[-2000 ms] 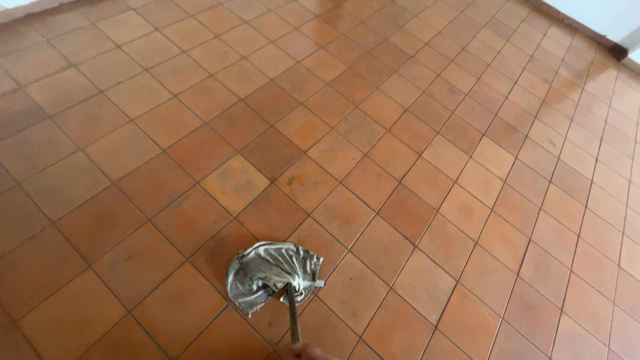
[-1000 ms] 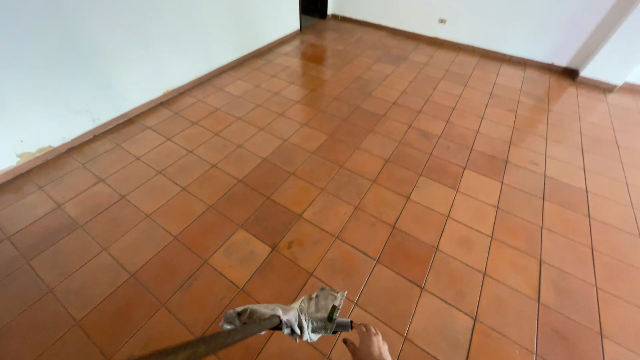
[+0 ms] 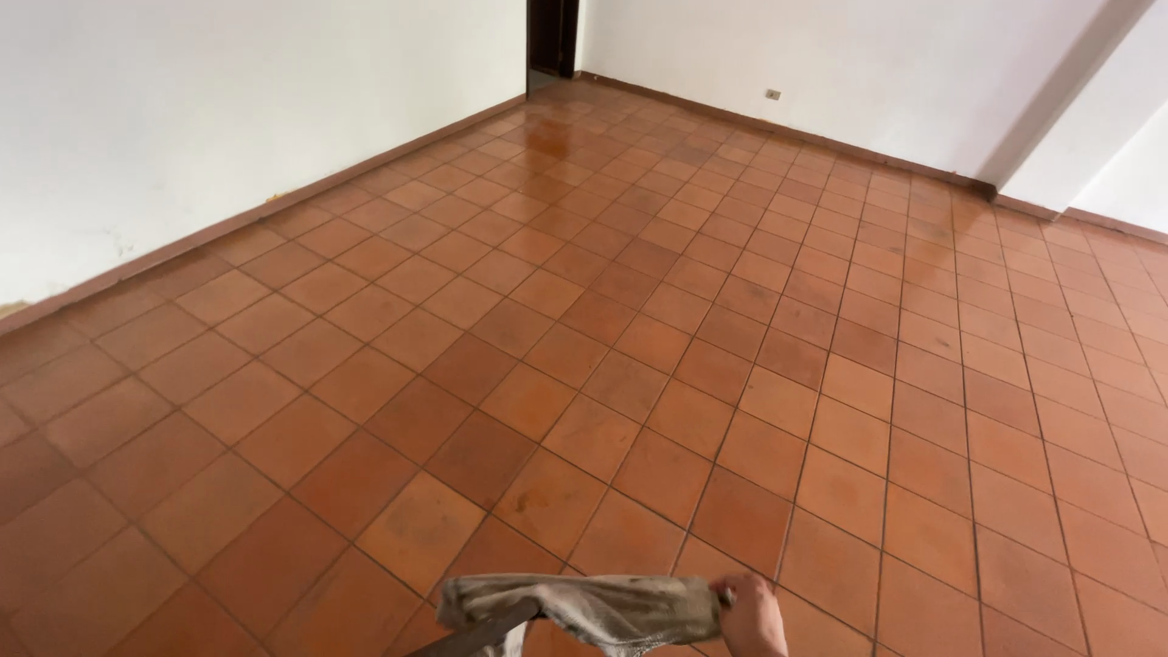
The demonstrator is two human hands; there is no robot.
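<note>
At the bottom of the head view, a damp-looking grey-brown cloth (image 3: 630,607) is draped along the crossbar of a stick mop, held up above the tiled floor. The mop's handle (image 3: 474,635) runs from the middle of the cloth down to the lower left and out of the frame. My right hand (image 3: 756,616) has its fingers closed on the right end of the cloth, where a small dark tip, perhaps the crossbar's end, shows. My left hand is out of view.
Terracotta floor tiles (image 3: 584,347) stretch ahead. A white wall (image 3: 255,100) with a reddish baseboard bounds the left, another wall (image 3: 675,55) with an outlet (image 3: 773,94) the far side. A dark doorway (image 3: 550,41) stands in the far corner; a wall projection (image 3: 1068,109) is at right.
The mop head, bunched with cloth low over the tiles before, is now raised crosswise with the cloth spread along it. My right hand has come to the cloth's right end. The view has tilted up.
</note>
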